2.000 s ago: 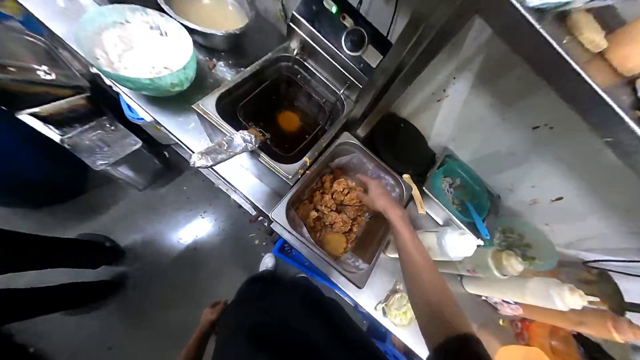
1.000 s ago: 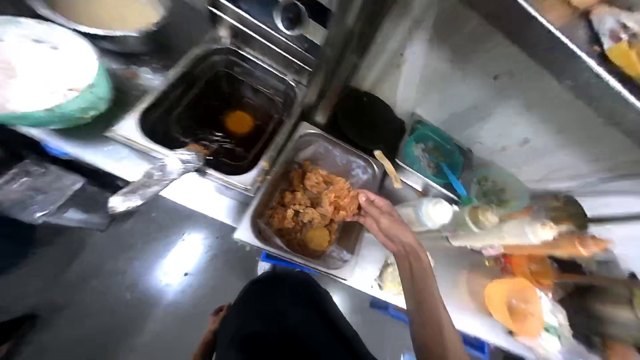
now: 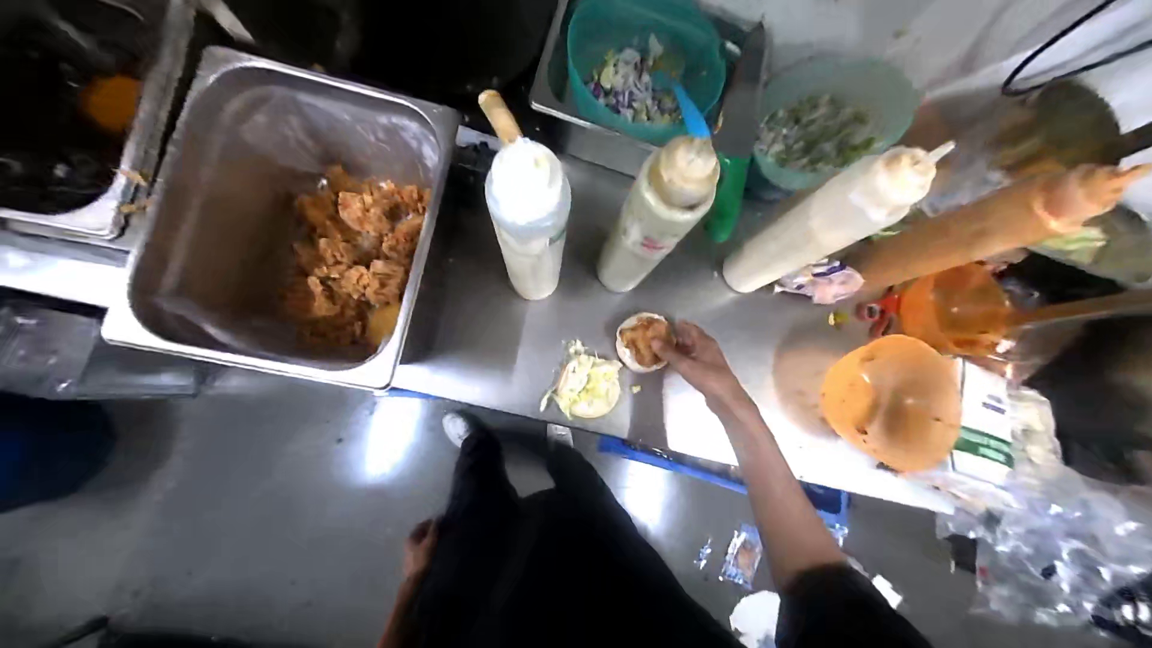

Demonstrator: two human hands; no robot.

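Observation:
My right hand [image 3: 697,355] holds a piece of fried, breaded food [image 3: 644,342] over a round bun half [image 3: 627,362] on the steel counter. Just left of it lies another bun half [image 3: 601,401] topped with shredded lettuce [image 3: 580,378]. My left hand [image 3: 420,544] hangs low beside my leg, partly hidden, and its fingers cannot be made out well. At left, a deep steel pan [image 3: 225,243] contains more fried pieces [image 3: 364,243].
Squeeze bottles [image 3: 531,220] [image 3: 657,211] line the counter's back, near a teal bowl of shredded cabbage [image 3: 594,90] and a green-handled knife [image 3: 727,198]. Orange bowls [image 3: 886,405] stand right. A fryer [image 3: 135,171] borders the pan at far left.
My right hand has moved from the steel pan to the bun half at the right, carrying a fried piece. The view has shifted right. My left hand still hangs low.

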